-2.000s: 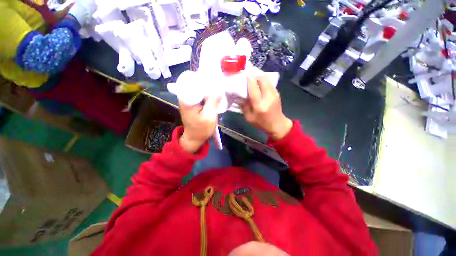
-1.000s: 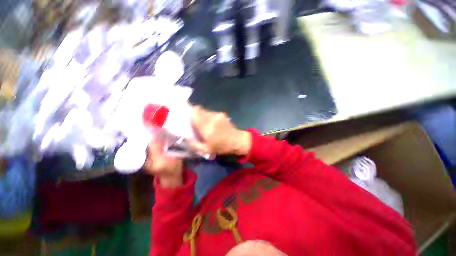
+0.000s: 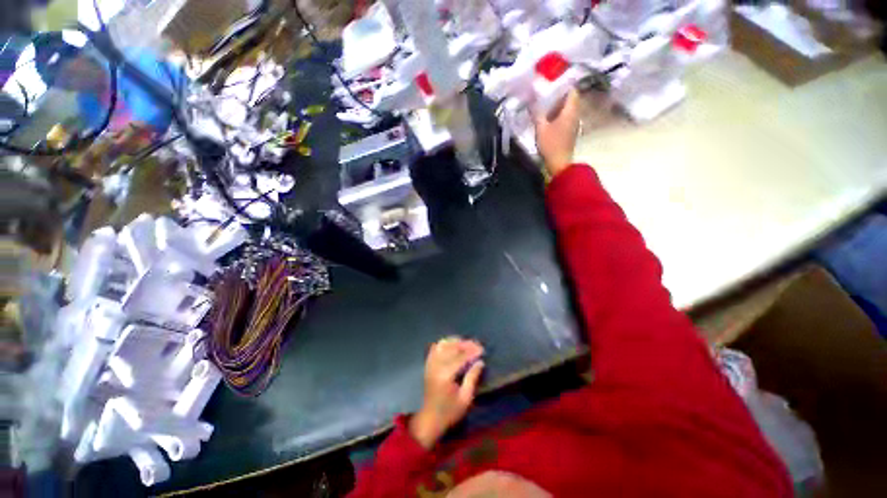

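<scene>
A white rounded unit with a red insert is at the back right, among similar units at the pale board's edge. My right hand is at its near side, with fingers against its lower edge; part of the grip is hidden. My left hand is low over the dark mat near the front edge, fingers curled. Whether it holds something small cannot be told.
White housings are piled at left. A looped wire bundle lies beside them. A black screwdriver and a grey-white box are at mid-back. A pale board is at right.
The view has swung right. The unit has moved from between both hands near my body to the back right with my right hand. My left hand has come off it.
</scene>
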